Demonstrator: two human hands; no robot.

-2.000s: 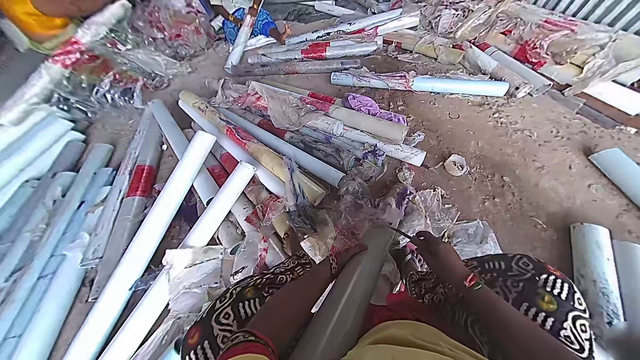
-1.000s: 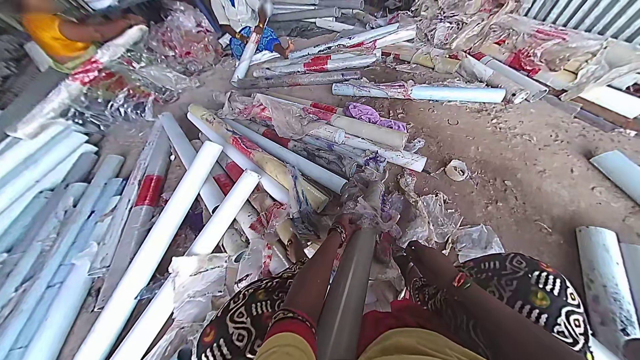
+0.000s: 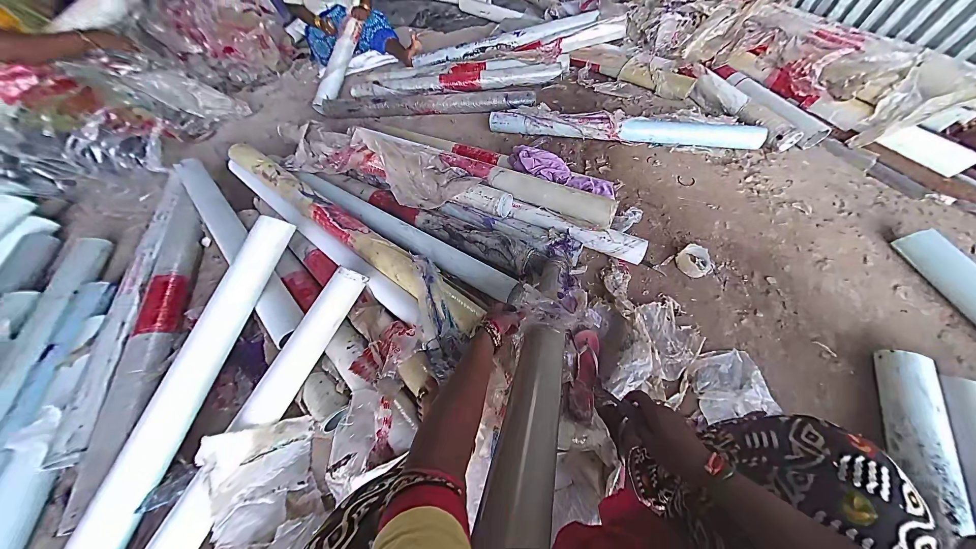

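Observation:
A grey-brown tube (image 3: 526, 435) runs from between my knees away from me, its far part covered in crumpled clear plastic film (image 3: 560, 301). My left hand (image 3: 503, 320) is at the film on the left side of the tube, fingers partly hidden, and seems to grip the film. My right hand (image 3: 637, 419) is low at the right of the tube, near my knee. It is dark there, and whether it holds anything cannot be made out. A foot in a reddish sandal (image 3: 585, 366) shows just right of the tube.
White tubes (image 3: 198, 366) and a grey tube with red tape (image 3: 156, 335) lie at the left. Wrapped tubes (image 3: 549, 191) are heaped ahead. A tape roll (image 3: 694, 261) lies on the dirt floor. Short pale tubes (image 3: 915, 427) lie at right. Two people sit among plastic at the upper left.
My left hand has moved forward along the tube to the bunched film. My right hand was up beside the tube two seconds ago and is now lower, by my right knee.

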